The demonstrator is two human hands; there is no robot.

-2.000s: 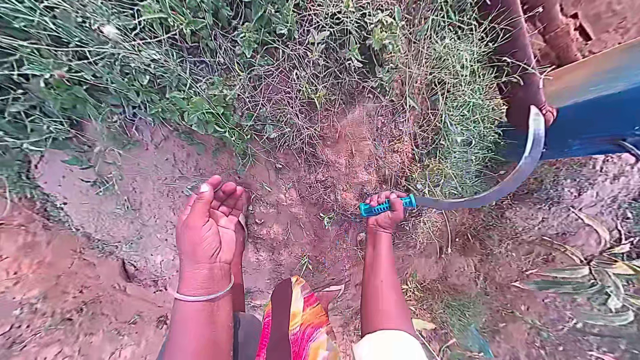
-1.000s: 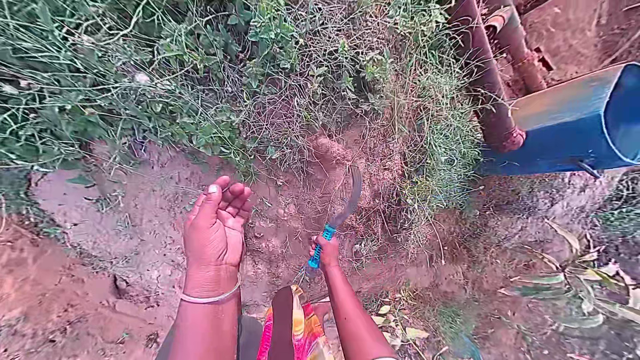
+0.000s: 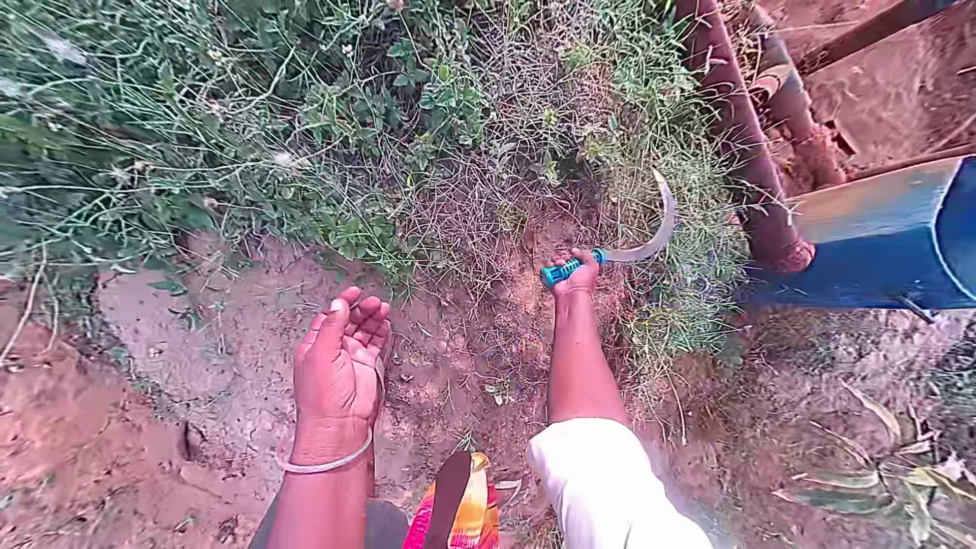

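Observation:
My right hand point(image 3: 576, 273) is closed around the teal handle of a sickle point(image 3: 648, 248). The curved metal blade points away to the right and bends upward over the edge of the grass point(image 3: 679, 297). To the left, my left hand point(image 3: 343, 354) is raised palm up with its fingers partly curled and nothing seen in it; a pale bangle point(image 3: 324, 467) circles that wrist. Dense green weeds and dry stems point(image 3: 457, 221) grow just beyond both hands.
A blue metal pipe or drum point(image 3: 862, 252) lies at the right, against a rusty pipe point(image 3: 740, 145). A broad-leaved plant point(image 3: 862, 480) grows at the lower right. Bare reddish soil point(image 3: 213, 343) spreads at the left. Colourful cloth point(image 3: 473, 511) shows at the bottom.
My right hand with the sickle has moved away from my body since one second ago, and the blade has turned from upward to rightward. My left hand has kept its palm-up pose.

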